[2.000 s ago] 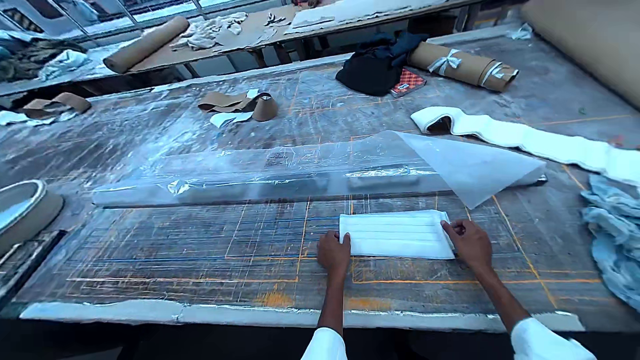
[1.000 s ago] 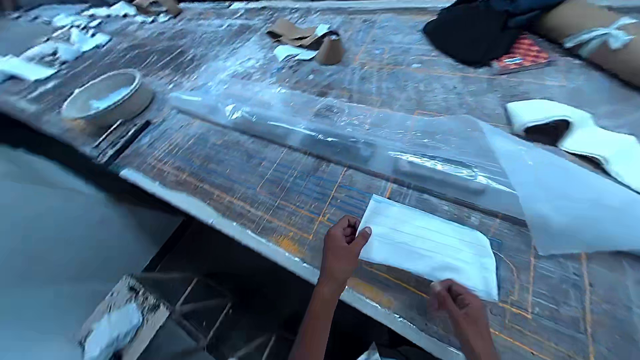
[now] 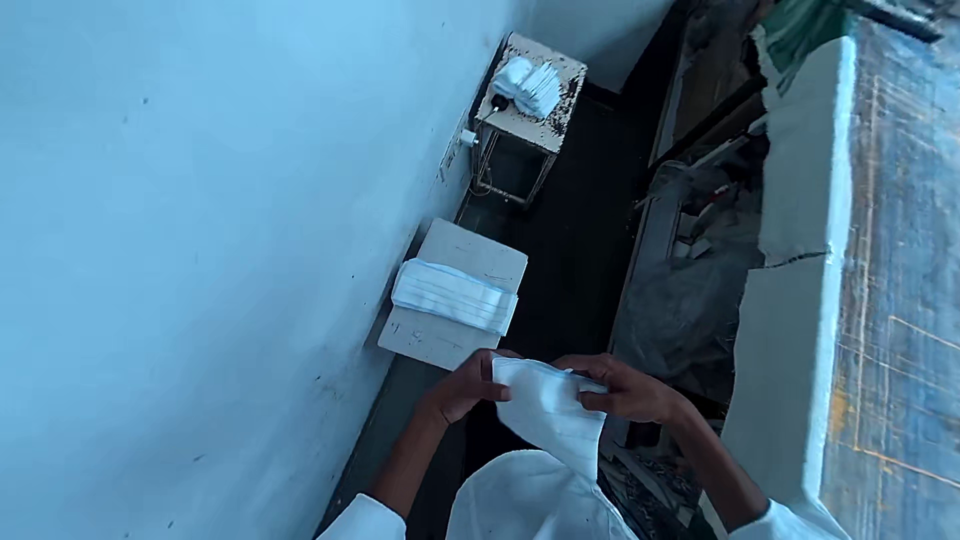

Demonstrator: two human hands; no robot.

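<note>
A white pleated piece of fabric [image 3: 551, 416] hangs between my hands, in front of my white garment. My left hand [image 3: 472, 386] pinches its upper left corner. My right hand [image 3: 626, 390] grips the upper right edge, with thumb on the near side. Just beyond the hands, a stack of similar white pleated pieces [image 3: 454, 296] lies across a pale stool [image 3: 469, 251]. Farther off, a second, speckled stool [image 3: 536, 127] bears a folded white bundle [image 3: 536, 90] and a small dark object [image 3: 499, 102].
A pale blue wall [image 3: 225, 225] rises close on the left. On the right runs the work table [image 3: 900, 300] with marked lines and a pale cloth along its edge [image 3: 787, 315]. Under it are clear plastic sheeting [image 3: 679, 307] and scraps. Dark floor [image 3: 577, 247] lies between.
The view has swung far from the tabletop to the wall and stools. The white piece has left the table and is now held up in both hands near my body.
</note>
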